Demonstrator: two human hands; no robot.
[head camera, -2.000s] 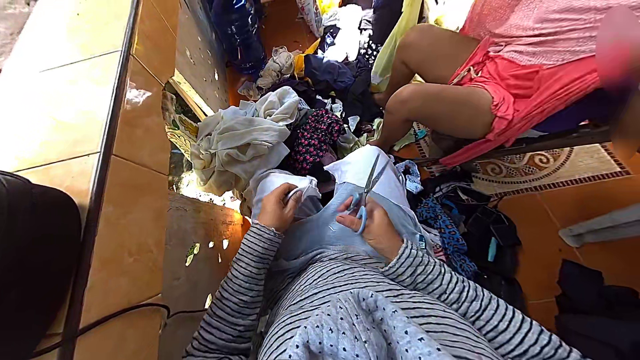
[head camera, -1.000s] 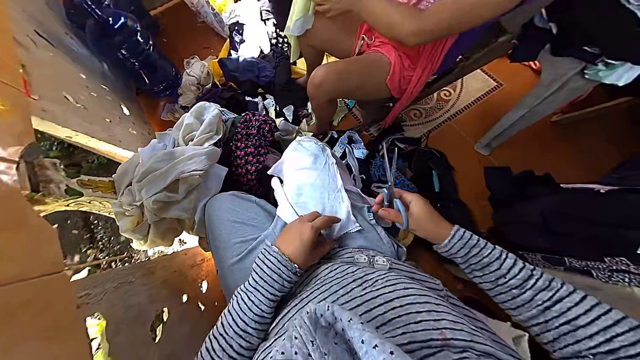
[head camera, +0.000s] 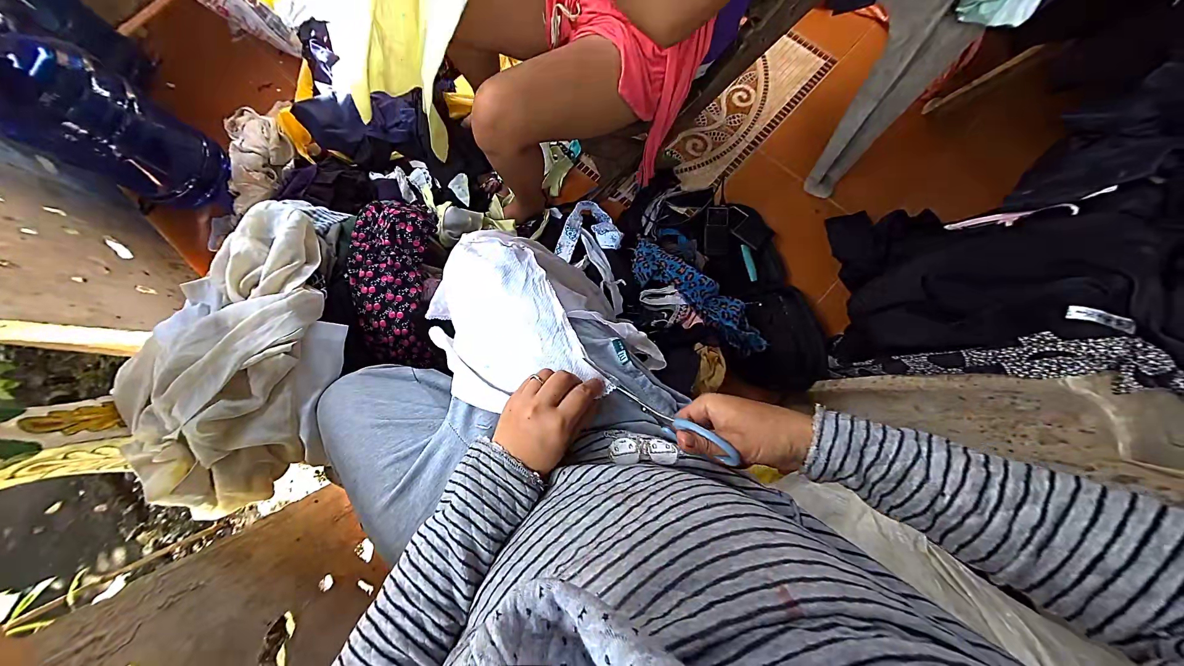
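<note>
A white cloth (head camera: 518, 319) lies over my lap, and my left hand (head camera: 548, 421) grips its near edge with bent fingers. My right hand (head camera: 749, 432) holds scissors (head camera: 710, 442) by their blue handles, at the right of the cloth. The metal blades point left toward the cloth's edge close to my left fingers; their tips are partly hidden, so I cannot tell whether they are in the fabric. Grey trousers (head camera: 379, 444) cover my legs under the cloth.
Cream fabric (head camera: 231, 370) and a black cloth with a pink print (head camera: 390, 282) lie at the left. A dark bag (head camera: 772, 324) and black clothes (head camera: 1008, 277) are at the right. Ahead sits another person (head camera: 555, 102), near yellow fabric (head camera: 402, 55) and a clothes heap.
The scissors, upright with blades pointing away earlier, now point left at the cloth's near edge. The yellow fabric near the other person has moved. The view has shifted.
</note>
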